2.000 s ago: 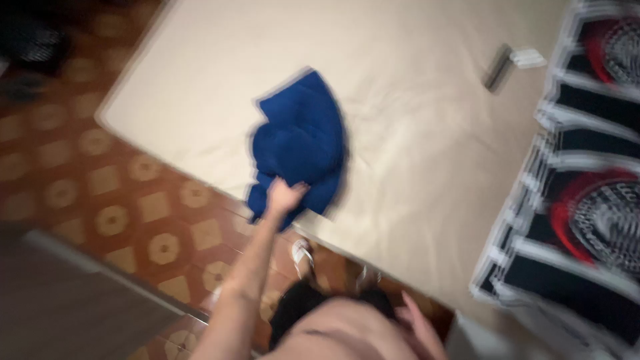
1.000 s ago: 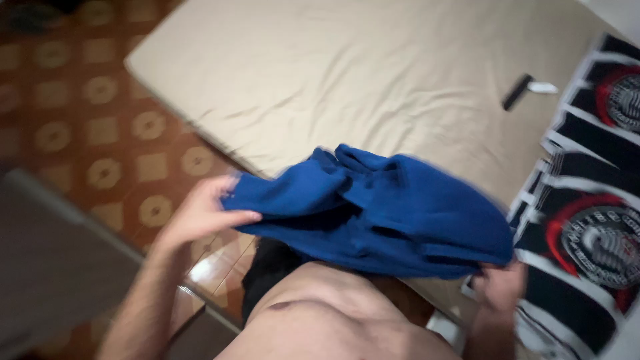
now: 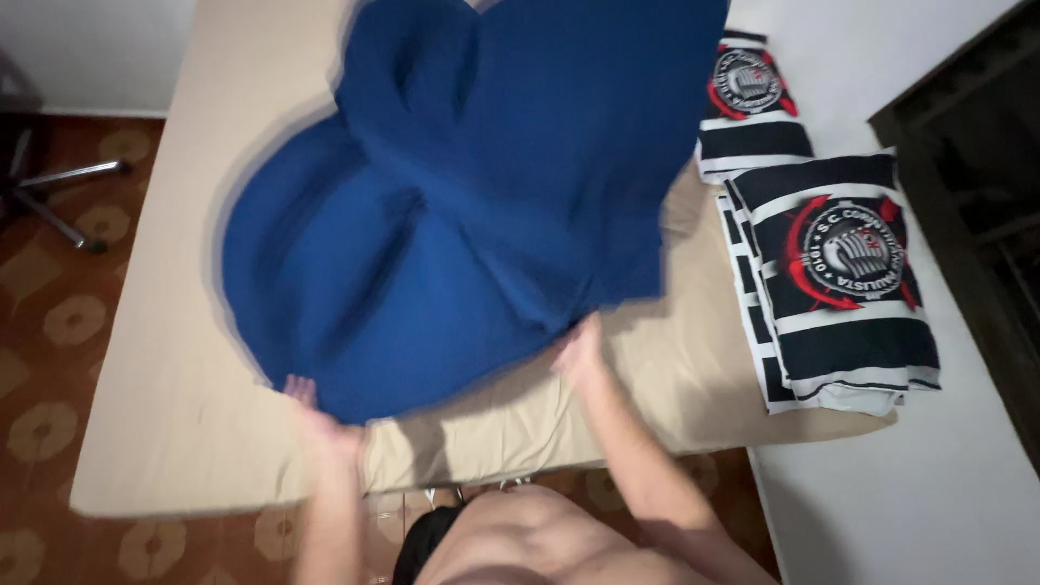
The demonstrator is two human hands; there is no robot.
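Note:
A large blue cloth (image 3: 504, 187) billows over the beige-sheeted mattress (image 3: 154, 390), blurred by motion. Its near edge is held at two places. My left hand (image 3: 325, 418) grips the lower left part of that edge, thumb below and fingertips at the fabric. Farther right along the same edge, my right hand (image 3: 581, 349) is closed on the cloth, with its fingertips partly hidden. The cloth's far side runs out of the top of the view.
Folded black and white striped fabrics with a round red and white crest, one nearer (image 3: 845, 260) and one farther (image 3: 751, 89), lie along the mattress's right side. A white wall (image 3: 877, 487) stands right; a chair's wheeled base (image 3: 65, 183) is on the patterned tile floor (image 3: 73, 321).
The bunched blue cloth has been spread out wide and away from my body, over the mattress. Both hands have moved forward with its edge. The view has turned and shifted.

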